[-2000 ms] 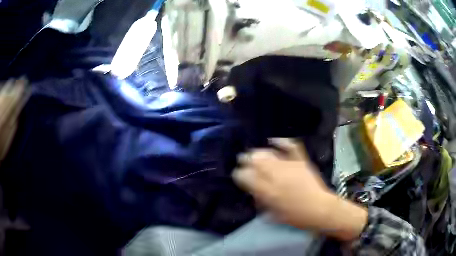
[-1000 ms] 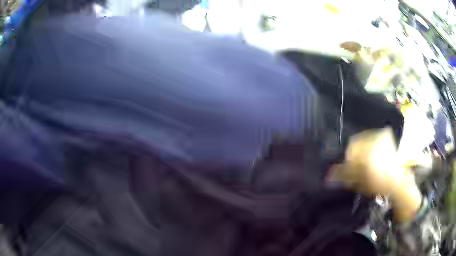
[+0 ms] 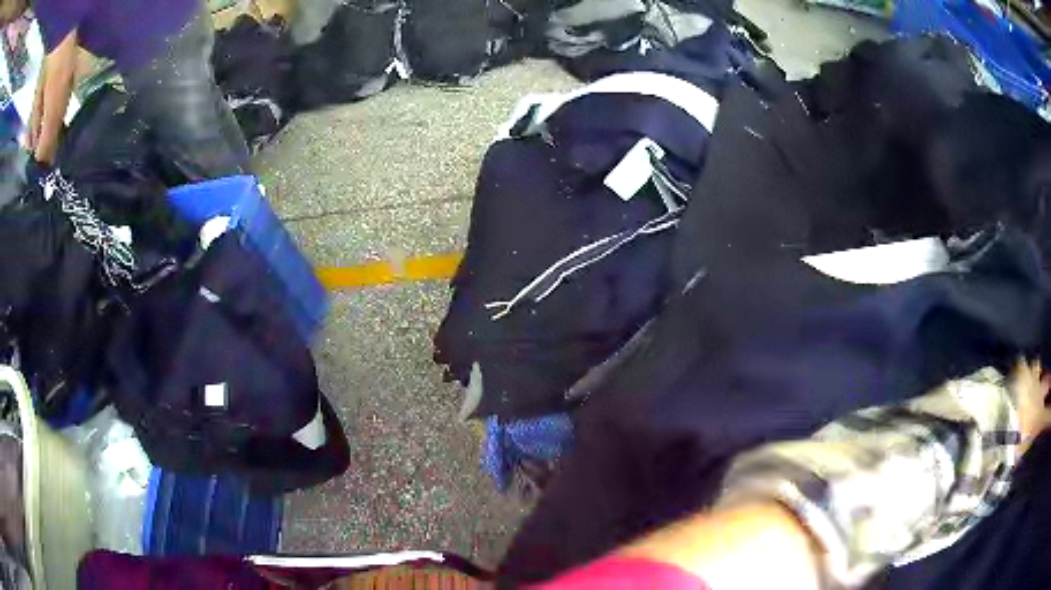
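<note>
A large pile of dark navy and black cloth (image 3: 784, 334) fills the right half of the head view, with white strips, a white tag (image 3: 634, 169) and loose pale cords on it. A bare arm with a checked sleeve (image 3: 876, 461) lies across its lower right, beside pink-red clothing at the bottom edge. It seems to be my left arm. A small bit of skin past the cuff, at the right edge, looks like my left hand (image 3: 1031, 383), cut off and partly hidden, so its grip cannot be told. My right hand is out of the picture.
Blue bins (image 3: 271, 259) stand at the left under dark garments (image 3: 219, 357). A person's arm (image 3: 52, 98) reaches down at the upper left. A speckled floor (image 3: 392, 403) with a yellow line (image 3: 398, 270) runs between the piles. More dark bundles (image 3: 444, 40) lie at the back.
The view has swung from the sewing machine and table to the floor and cloth piles. My right hand, seen on dark cloth two seconds ago, is out of view.
</note>
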